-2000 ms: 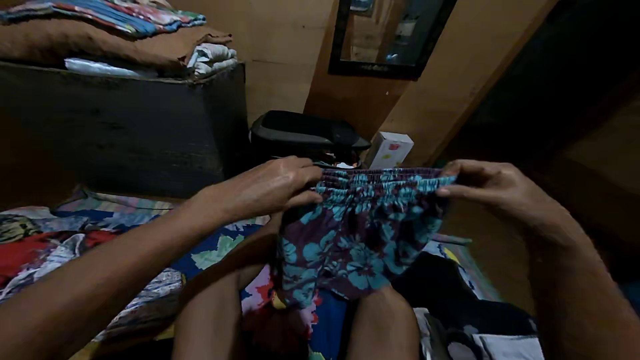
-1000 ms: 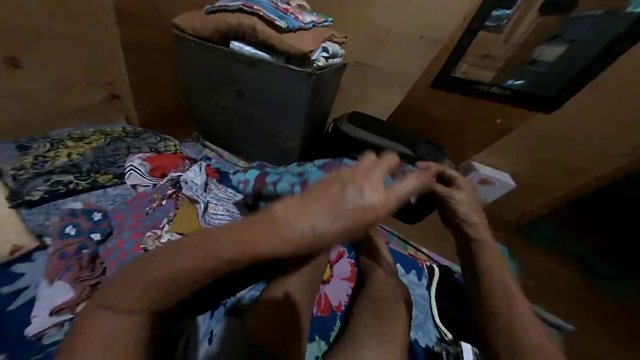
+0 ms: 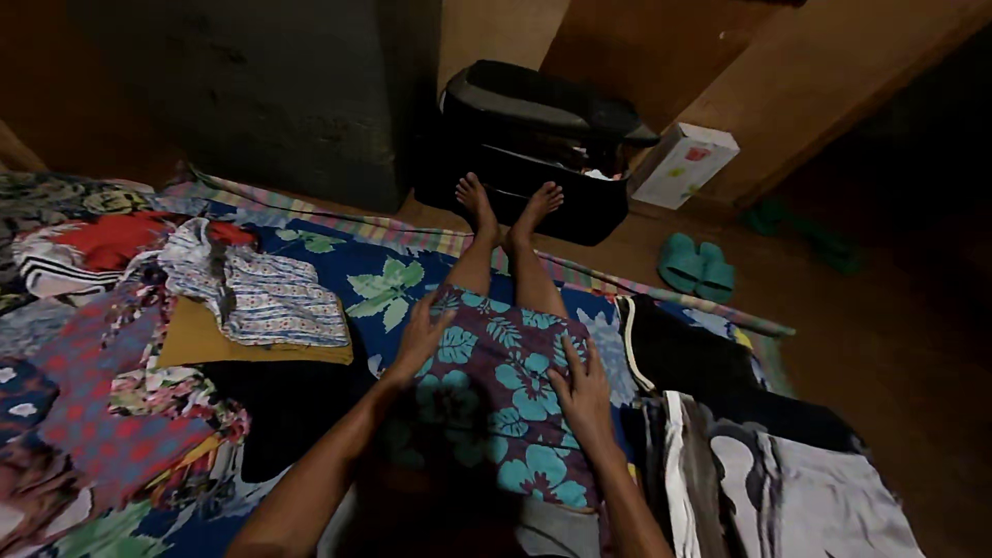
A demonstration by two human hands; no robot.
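Note:
Purple shorts with a turquoise floral print (image 3: 504, 372) lie spread flat over my lap and thighs. My left hand (image 3: 421, 339) rests on their upper left edge, fingers pointing forward. On the right side of the same cloth lies my right hand (image 3: 583, 387), its fingers apart. Neither hand grips the fabric. The lower part of the shorts is in shadow. To the left, a patterned white-and-blue garment (image 3: 283, 298) sits folded on a mustard cloth (image 3: 194, 341). Dark and grey folded clothes (image 3: 829, 480) are at the right.
Beyond my feet stands a black bag (image 3: 527, 201), partly unzipped, beside a white box (image 3: 686, 167). Green slippers (image 3: 696, 267) are on the floor. A dark cabinet (image 3: 294, 108) stands at the back left. Loose clothes (image 3: 116, 364) cover the blue floral sheet (image 3: 310, 267) at the left.
The shorts were held up by the waistband in both hands two seconds ago; now they lie flat on my lap with my hands on top. The view has tilted down.

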